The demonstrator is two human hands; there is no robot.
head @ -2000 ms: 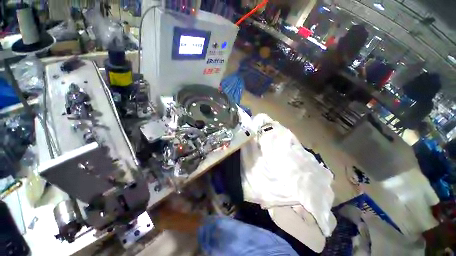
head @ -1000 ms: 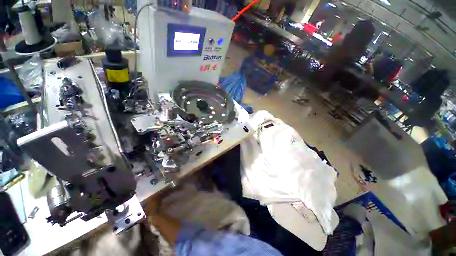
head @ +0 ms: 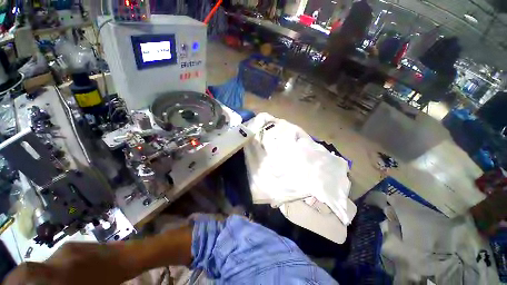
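Note:
My right arm, in a blue sleeve, reaches across the bottom toward the lower left. My right hand (head: pixel 39 271) is blurred and cut off by the lower left corner, so I cannot tell what it holds. My left hand is not in view. Off-white cloth (head: pixel 158 276) shows below the forearm. The sewing machine head (head: pixel 69 195) is above the hand, with the shiny metal work plate (head: pixel 118 227) at the table edge. The button feeder bowl (head: pixel 188 113) and metal feeding arm (head: pixel 161 146) are to its right.
The control box (head: pixel 119 61) stands behind the bowl. A white garment pile (head: pixel 294 164) lies beside the table's right end. A blue crate (head: pixel 361 245) and beige garments (head: pixel 445 239) are at lower right. Another blue crate (head: pixel 260 77) stands on the floor behind.
The view has turned right, so the machine sits further left. My right forearm now extends to the lower left corner. The phone seen before at lower left is mostly out of the picture.

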